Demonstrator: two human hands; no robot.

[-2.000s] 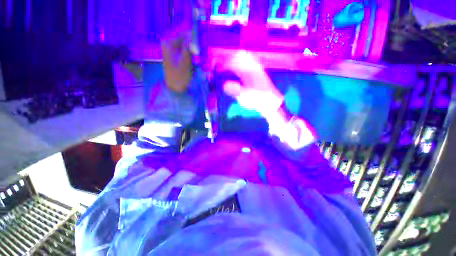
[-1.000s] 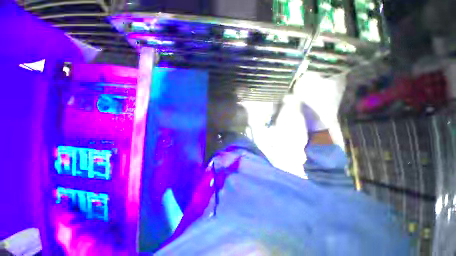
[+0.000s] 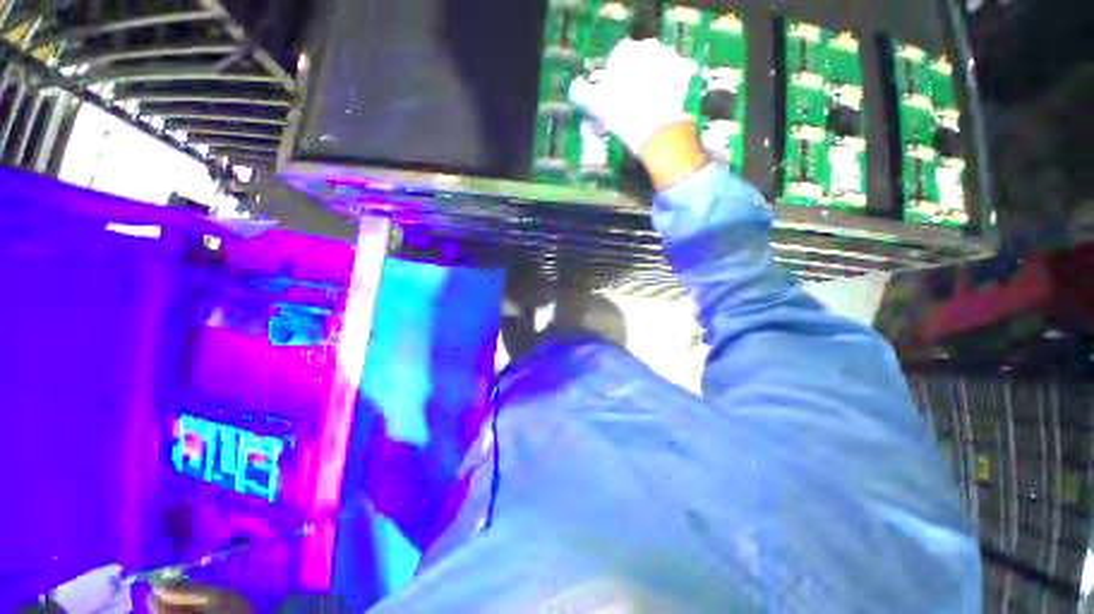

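Green circuit boards (image 3: 825, 114) lie in columns on a dark carrier (image 3: 498, 102) at the top of the view. My right hand (image 3: 642, 90), in a white glove, is over the left columns with bent fingers; its grip is unclear. One board (image 3: 228, 457) glows cyan on the magenta-lit inspection surface (image 3: 246, 372) at left. My left hand (image 3: 198, 597) is mostly cut off at the bottom left edge, only some fingers showing. A thin line (image 3: 234, 551) runs just above them; whether it is a tool or a board's edge, and whether it is held, cannot be told.
A pale raised lip (image 3: 350, 372) separates the lit surface from a blue-lit mat (image 3: 414, 342). A small cyan object (image 3: 298, 325) lies above the glowing board. Metal rack bars (image 3: 156, 90) are at upper left. Red items (image 3: 996, 300) are at right.
The view has shifted, bringing the carrier of green boards into fuller view. My right arm now reaches up over it. Two boards glowed before; one shows now. My left hand is lower at the edge.
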